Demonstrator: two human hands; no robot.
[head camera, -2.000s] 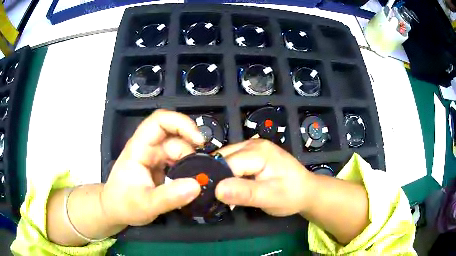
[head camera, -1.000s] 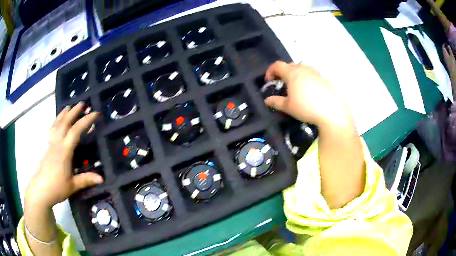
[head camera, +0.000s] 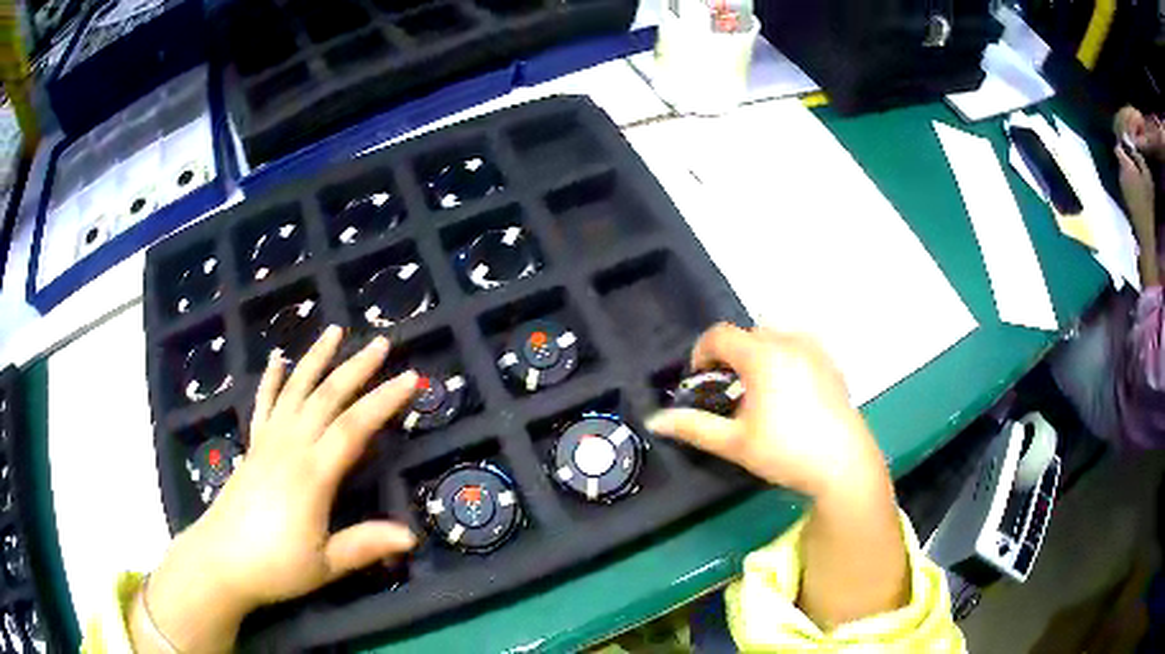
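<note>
The black foam tray (head camera: 575, 543) lies at a slant in front of me with round strapless watches in its pockets. The two back rows show glossy faces. The front rows show dull backs, such as a white-centred watch (head camera: 595, 457) and a red-centred watch (head camera: 474, 506). My right hand (head camera: 799, 415) has thumb and fingers around the edges of a watch (head camera: 710, 391) at the front right corner pocket. My left hand (head camera: 288, 492) is spread, palm down, over the tray's front left and hides the pockets under it. No watch shows in its fingers.
Blue-edged trays (head camera: 128, 192) stand behind at the left. A pale jar (head camera: 707, 58) stands beyond the tray. A white sheet (head camera: 818, 256) lies to the right on the green mat (head camera: 882, 166). Another watch tray shows at the left edge. Another person's hand (head camera: 1131, 141) is at the far right.
My right hand has moved from the right column's third pocket to the front right corner pocket. That third pocket now shows empty. My left hand has moved right and towards the tray's front.
</note>
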